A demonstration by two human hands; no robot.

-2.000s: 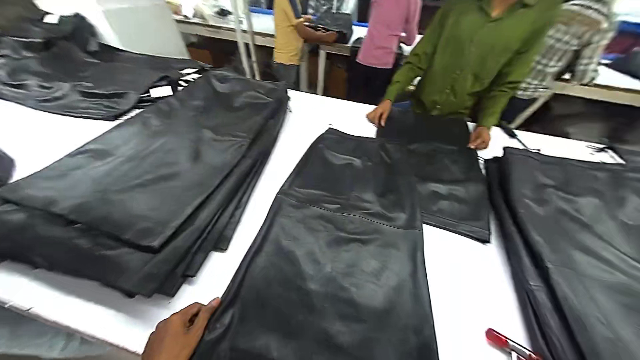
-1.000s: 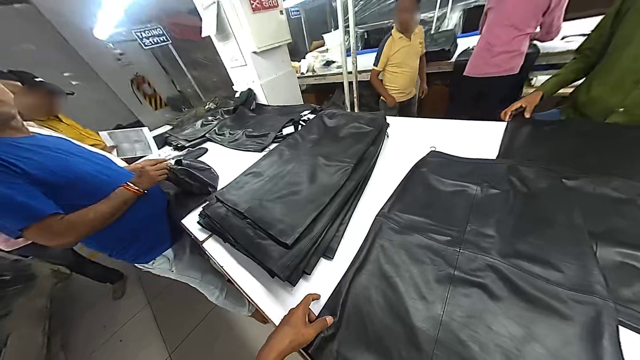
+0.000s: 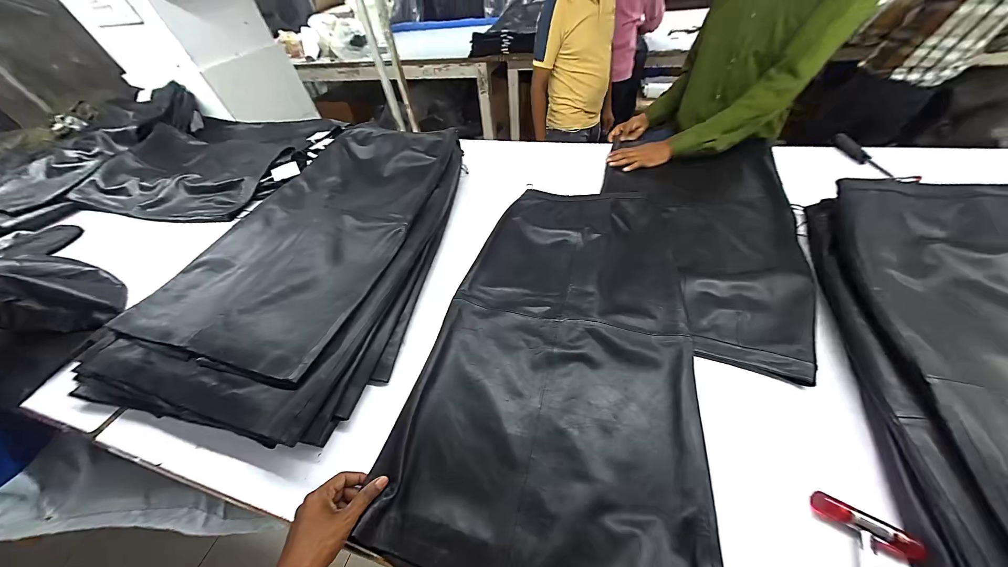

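A black leather skirt (image 3: 551,378) lies flat on the white table (image 3: 756,441), its waistband toward the far side. My left hand (image 3: 335,512) is at its lower left corner, thumb on top and fingers curled at the edge, gripping the leather. My right hand is out of the frame. Another black leather piece (image 3: 732,260) lies beyond and to the right, partly beside the skirt, and a co-worker's two hands (image 3: 642,146) rest on its far end. A stack of black leather pieces (image 3: 283,260) lies to the left.
At the right is another black leather stack (image 3: 937,291), with a red-handled tool (image 3: 866,526) in front of it and a black-handled tool (image 3: 858,153) behind. More black leather garments (image 3: 181,169) lie far left. Several people stand around the table's far and left sides.
The co-worker in green now has both hands together at the far end of the leather piece; two seconds ago they held it apart at its sides. The view has swung left and back.
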